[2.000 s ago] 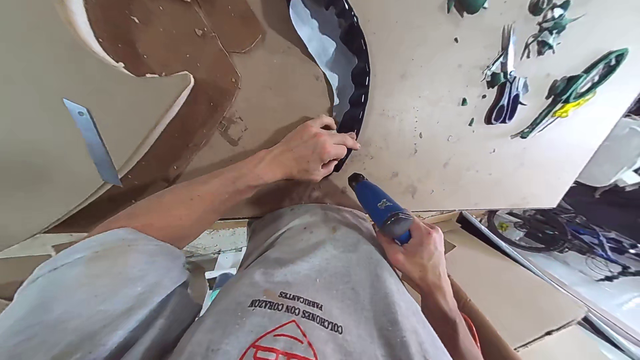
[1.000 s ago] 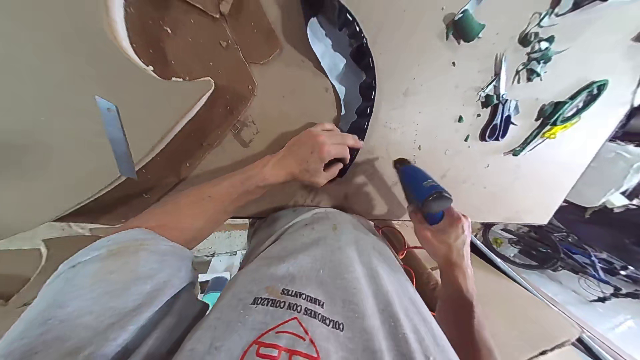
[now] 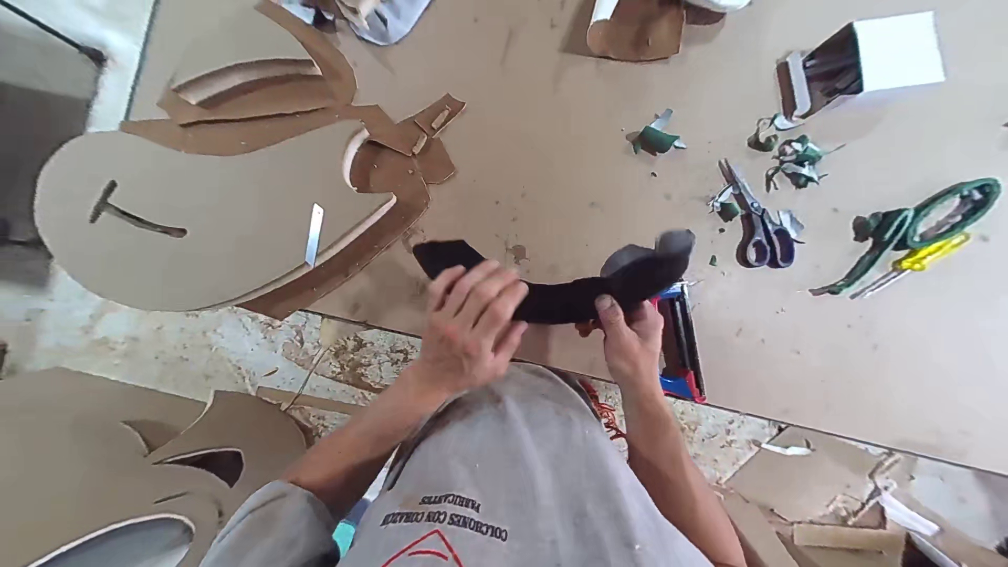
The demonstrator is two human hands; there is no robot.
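Observation:
A curved black fabric-covered strip [image 3: 563,302] is held up over the near edge of the board-topped table [image 3: 567,197]. My left hand [image 3: 475,327] lies over its left part, fingers bent across the black face. Around its right part my right hand [image 3: 632,335] is closed, thumb on the near edge. Just right of that hand, partly hidden by it, lies a blue and red tool with a black bar [image 3: 681,342]. Scissors with dark handles [image 3: 757,216] rest farther right, beside green scraps [image 3: 655,140].
Left on the table are a large cut-out cardboard shape [image 3: 213,213] and a metal blade [image 3: 314,235]. At right lie a green ring-shaped roll [image 3: 955,211], a yellow-handled screwdriver [image 3: 933,252] and a white box [image 3: 899,51]. Cardboard pieces [image 3: 827,476] lie below the table edge.
The blue tool is no longer in my right hand, which now holds the black strip. The strip has been turned from upright to crosswise, black face up. The view has shifted widely.

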